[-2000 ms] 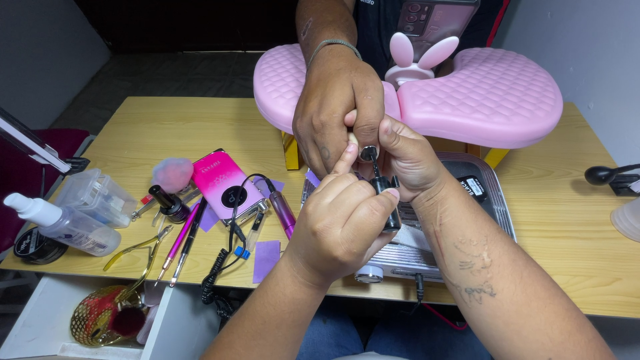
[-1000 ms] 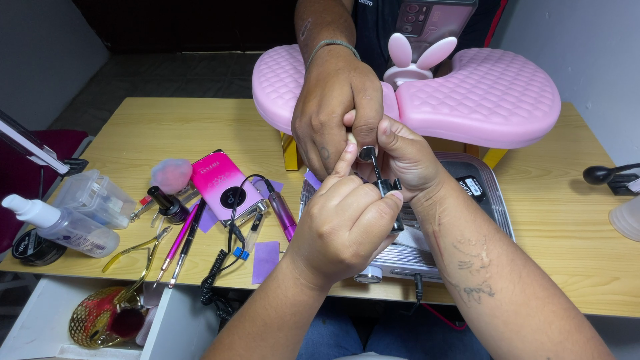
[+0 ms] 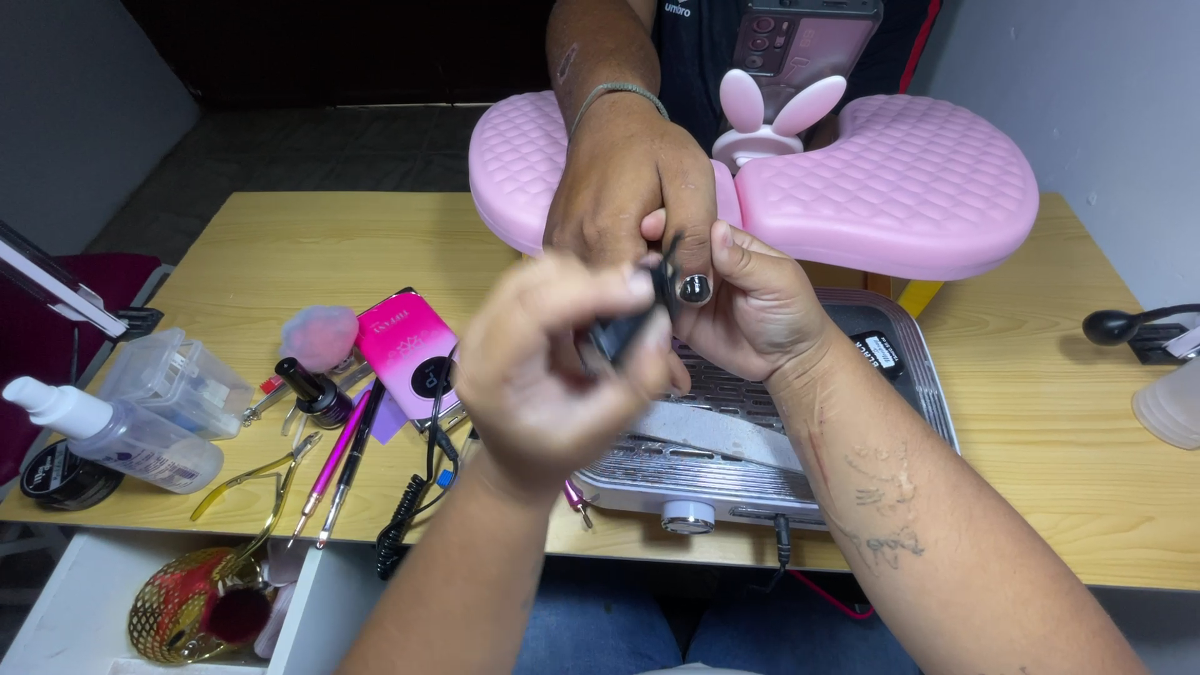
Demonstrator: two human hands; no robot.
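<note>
My left hand (image 3: pixel 562 366), blurred, holds a dark nail polish brush by its black cap (image 3: pixel 623 328), with the thin tip pointing up beside the other person's fingers. With my right hand (image 3: pixel 750 300) I grip a finger of that person's hand (image 3: pixel 637 178), which reaches in from the far side palm down. The fingernail (image 3: pixel 694 289) there is coated glossy black. Below both hands lies a silver nail dust collector (image 3: pixel 694 478) with a grey nail file (image 3: pixel 712 433) on it. A small black container (image 3: pixel 877 353) rests on its right part.
A pink quilted armrest (image 3: pixel 891 187) with a rabbit-ear holder stands across the table. At left are a pink nail drill unit (image 3: pixel 403 337), black polish bottle (image 3: pixel 314 394), brushes (image 3: pixel 349 459), cuticle nippers (image 3: pixel 253 478) and spray bottle (image 3: pixel 122 441). An open drawer (image 3: pixel 319 600) juts out below.
My left hand has lifted away from the fingernail with the brush and turned. The black nail is now uncovered. My right hand keeps its hold on the finger.
</note>
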